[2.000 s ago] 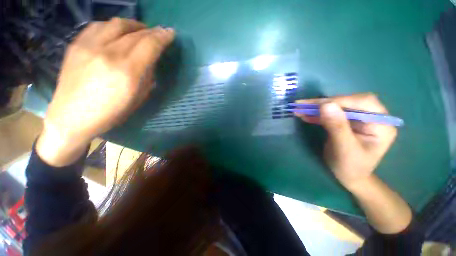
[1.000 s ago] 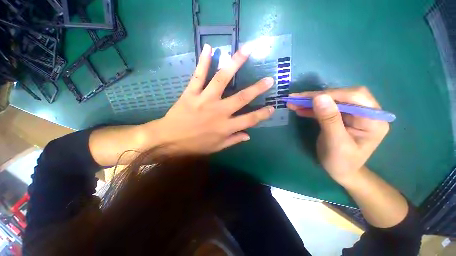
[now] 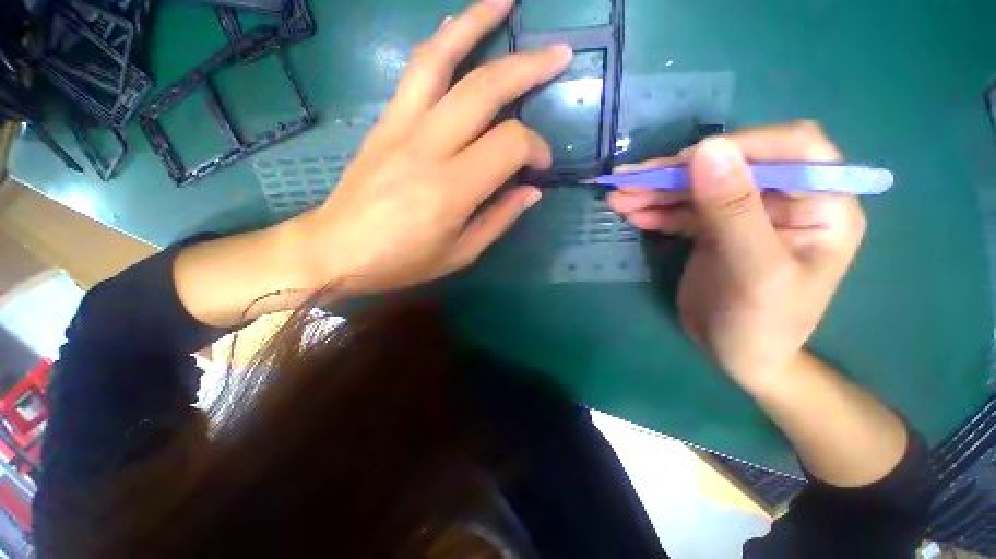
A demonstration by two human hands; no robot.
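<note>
A thin black rectangular frame (image 3: pixel 614 87) with a crossbar lies at the top centre, over the clear liner sheet (image 3: pixel 601 262). My left hand (image 3: pixel 421 180) lies on the frame's left side and lower edge, fingers spread, holding it down. My right hand (image 3: pixel 765 235) grips blue-purple tweezers (image 3: pixel 786 178), pointing left. Their tip is at the frame's lower right corner; whether it holds a piece cannot be told. The liner shows rows of pale slot marks left of my left hand and below the frame. My right hand and the frame hide most of the black pads.
A heap of black frames (image 3: pixel 82 66) is at the upper left, with one frame (image 3: pixel 224 109) lying nearer my left hand. Dark stacked rows (image 3: pixel 967 464) are at the lower right edge. Hair hangs over the lower centre. Red items (image 3: pixel 27 404) are beyond the mat at the lower left.
The frame has moved right and nearer, over the liner's right part, with my left hand on it. The tweezers' tip has moved up from the pad rows to the frame's lower right corner.
</note>
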